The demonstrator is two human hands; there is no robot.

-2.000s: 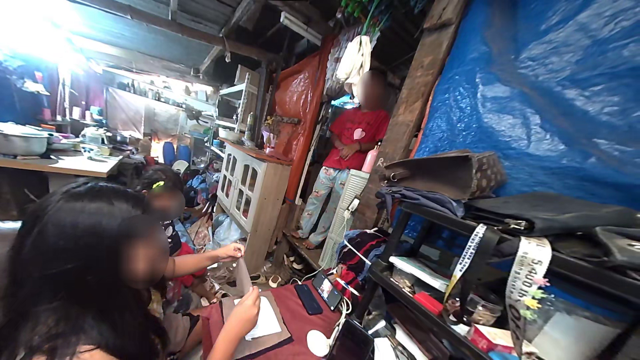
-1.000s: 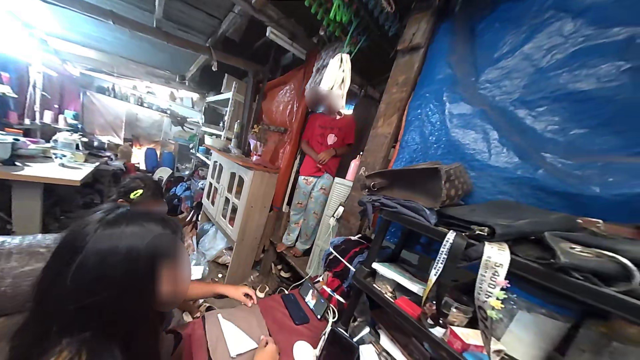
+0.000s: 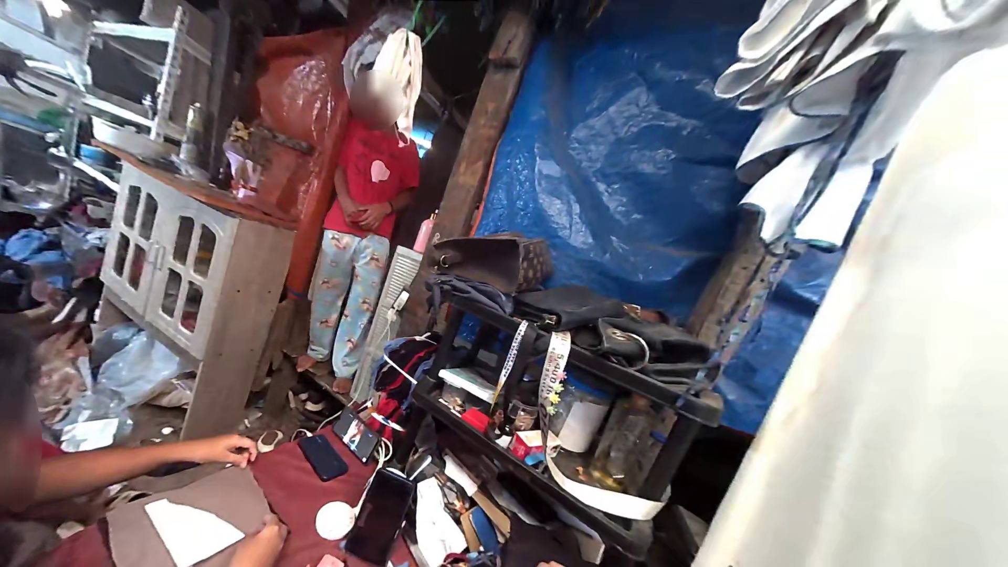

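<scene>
Neither my left hand nor my right hand can be made out in the head view. Another person's hands are at the lower left: one hand (image 3: 228,450) is by the top corner of a grey-brown cloth (image 3: 224,496), the other hand (image 3: 264,543) rests on its right edge. A white piece, paper or fabric (image 3: 191,531), lies on that cloth. Beneath is a maroon cloth (image 3: 295,480), with a dark phone (image 3: 322,457), a second phone with a lit screen (image 3: 356,434), a black phone or tablet (image 3: 380,516) and a round white object (image 3: 335,520) on or beside it.
A person in a red shirt (image 3: 374,177) stands by a wooden post (image 3: 482,126). A black shelf rack (image 3: 579,370) bears bags (image 3: 492,261) and jars. A white cabinet (image 3: 169,260) stands left; pale fabric (image 3: 890,354) hangs at the right. Clutter and white cables surround the maroon cloth.
The view has swung to the right. The seated person's hands held up a sheet two seconds ago; now they are down at the grey-brown cloth. The person in red remains standing.
</scene>
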